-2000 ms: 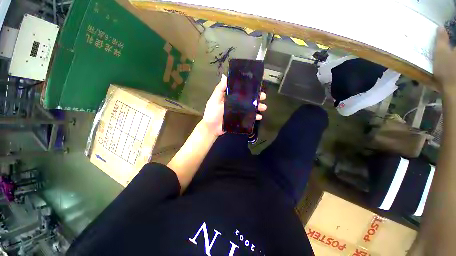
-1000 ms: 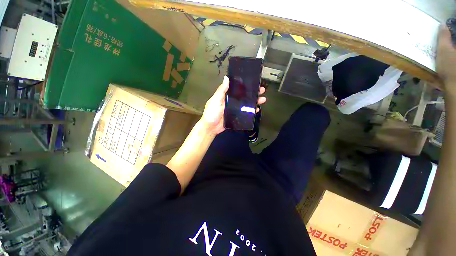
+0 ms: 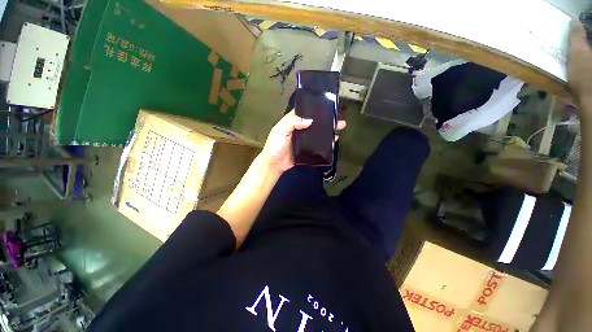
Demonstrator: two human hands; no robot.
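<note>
A black smartphone [image 3: 315,120] with a dark, reflecting screen is upright near the middle of the view, above my lap. My left hand [image 3: 283,141] grips it, with the thumb at its left edge and fingertips showing at its right edge. My right hand [image 3: 579,55] is at the far right edge beside the machine table's end, cut off by the frame. A small dark object shows at its top, but I cannot tell whether the hand holds it.
The white table [image 3: 454,23] with a brown wooden edge crosses the top. A brown carton [image 3: 162,172] and a large green carton [image 3: 139,71] stand left. A POSTEK carton [image 3: 464,292] is lower right. A white bag with black cloth [image 3: 470,97] hangs or lies under the table.
The left thumb has shifted from the phone's edge slightly over its lower part, and the phone has moved slightly up. The reflection on the screen has moved up.
</note>
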